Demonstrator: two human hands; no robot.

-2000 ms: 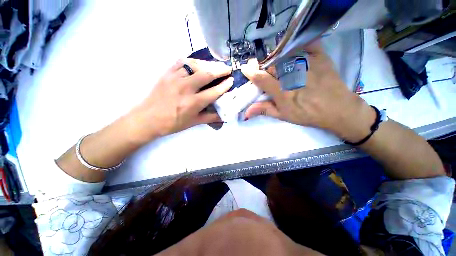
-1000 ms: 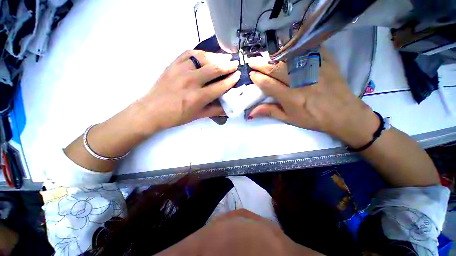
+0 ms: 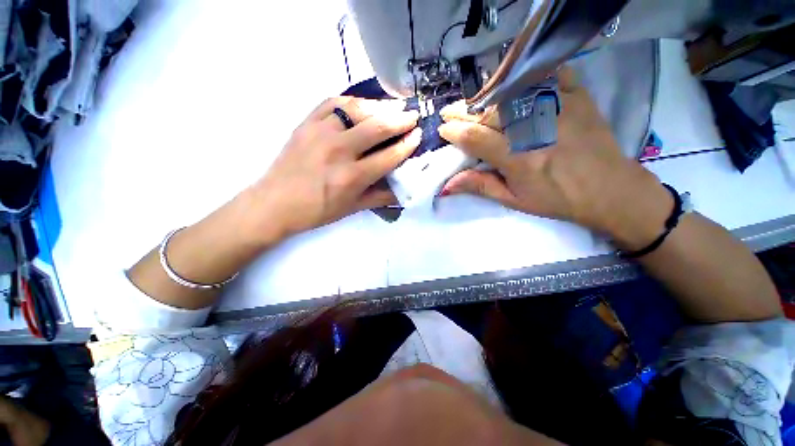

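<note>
A dark navy fabric piece (image 3: 429, 135) lies under the presser foot (image 3: 427, 106) of the sewing machine (image 3: 383, 52). White pocket cloth (image 3: 427, 177) shows at its near end, between my hands. My left hand (image 3: 336, 161) presses the dark fabric from the left, its fingertips just beside the foot. My right hand (image 3: 558, 165) holds the fabric from the right, index fingertip near the foot and thumb at the pale cloth. A grey-blue attachment (image 3: 532, 122) hides part of my right hand.
Cut pieces (image 3: 52, 78) are piled at the upper left. Red and black scissors (image 3: 37, 300) lie at the left table edge, near a blue crate (image 3: 44, 205). Dark cloth (image 3: 739, 122) lies far right. A tape measure (image 3: 488, 287) runs along the front edge.
The view has shifted a little. Both hands stay beside the presser foot, and the fingers have moved only slightly with the fabric.
</note>
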